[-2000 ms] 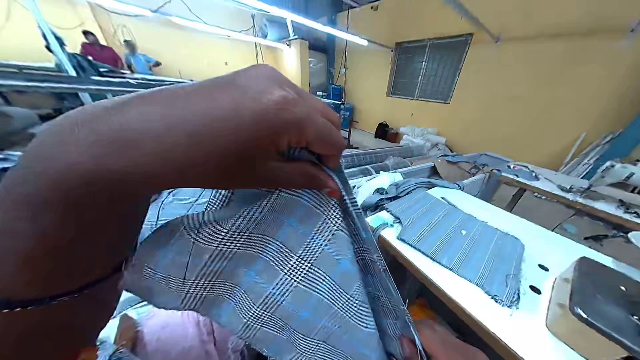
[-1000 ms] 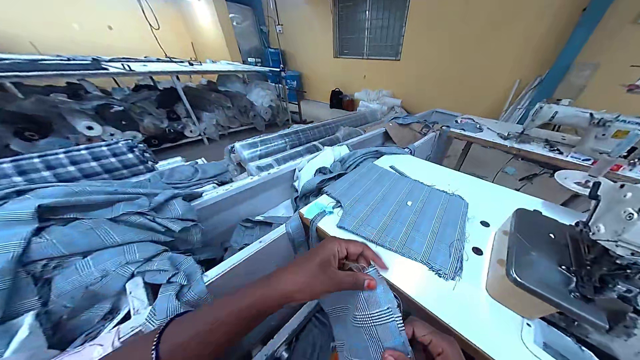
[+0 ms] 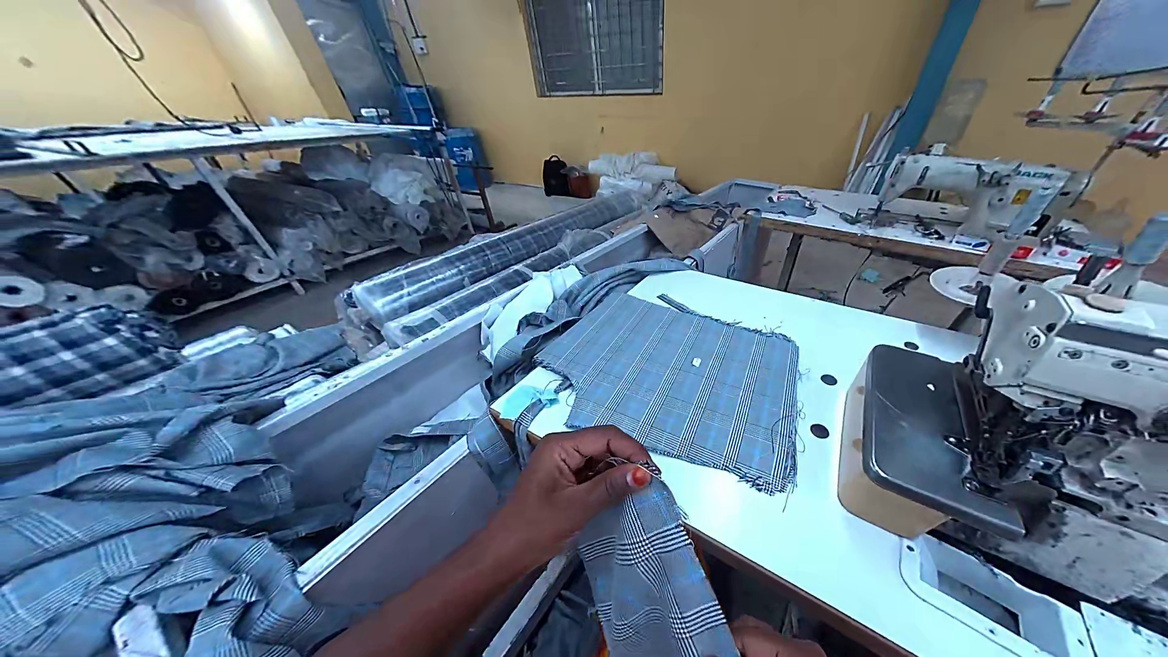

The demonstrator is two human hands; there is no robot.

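Observation:
My left hand pinches the upper edge of a grey-blue checked fabric piece between thumb and fingers, beside the front edge of the white sewing table. The fabric hangs down from it. At the bottom edge of the view, my right hand is only partly visible beside the lower part of the fabric; its fingers are cut off by the frame. A stack of checked fabric panels with frayed edges lies flat on the table, a small pale tag on top. To its right stands an industrial sewing machine.
White-edged bins holding cloth run along the table's left side. Heaped checked fabric fills the left. Wrapped fabric rolls lie behind, and more rolls sit under a rack. Another sewing machine stands on the far table.
My left hand, raised high across the view two seconds ago, is now low by the table edge, still on the checked fabric. The view has turned towards the right.

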